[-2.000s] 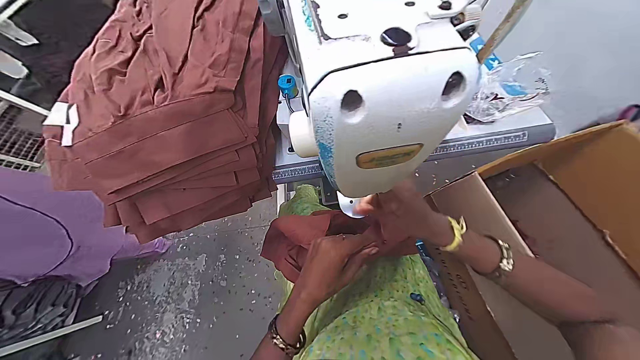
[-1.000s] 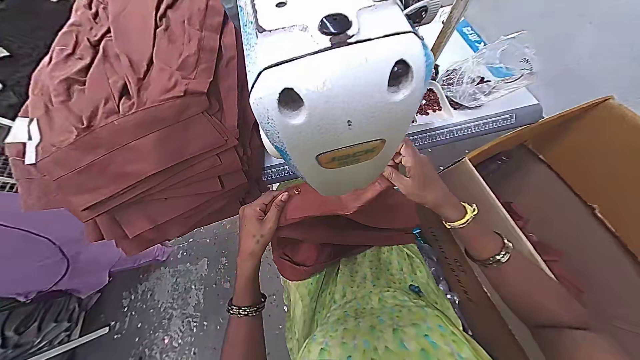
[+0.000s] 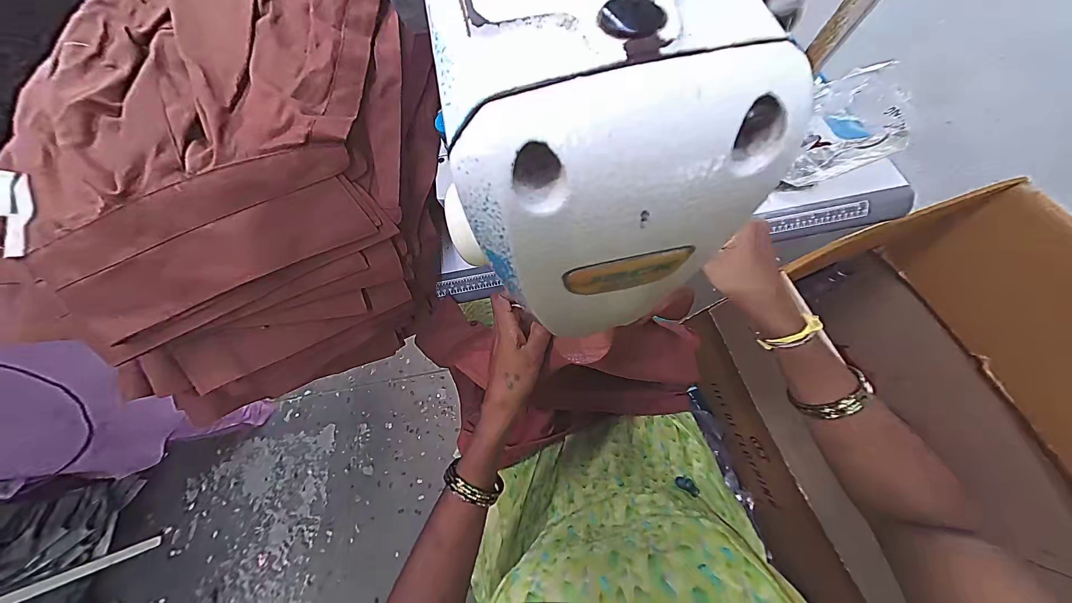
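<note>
The white head of a sewing machine [image 3: 636, 184] fills the upper middle and hides its needle area. Below it a reddish-brown cloth piece [image 3: 620, 377] hangs over my lap. My left hand [image 3: 515, 360] grips this cloth at the left of the machine head, fingertips partly behind it. To the right of the head is my right hand [image 3: 749, 272], blurred, its fingers partly out of sight behind the machine; whether it holds anything is unclear. At the left lies a thick stack of folded reddish-brown garments [image 3: 226, 226].
An open cardboard box [image 3: 988, 377] stands at the right, close to my right forearm. A clear plastic bag [image 3: 863, 126] lies on the machine bed behind. Purple fabric [image 3: 75, 410] and dark cloth [image 3: 50, 528] sit at the lower left.
My right hand has moved off the cloth edge it pinched one second ago, to the machine's right side. My left hand still grips the cloth. The view has come closer to the machine.
</note>
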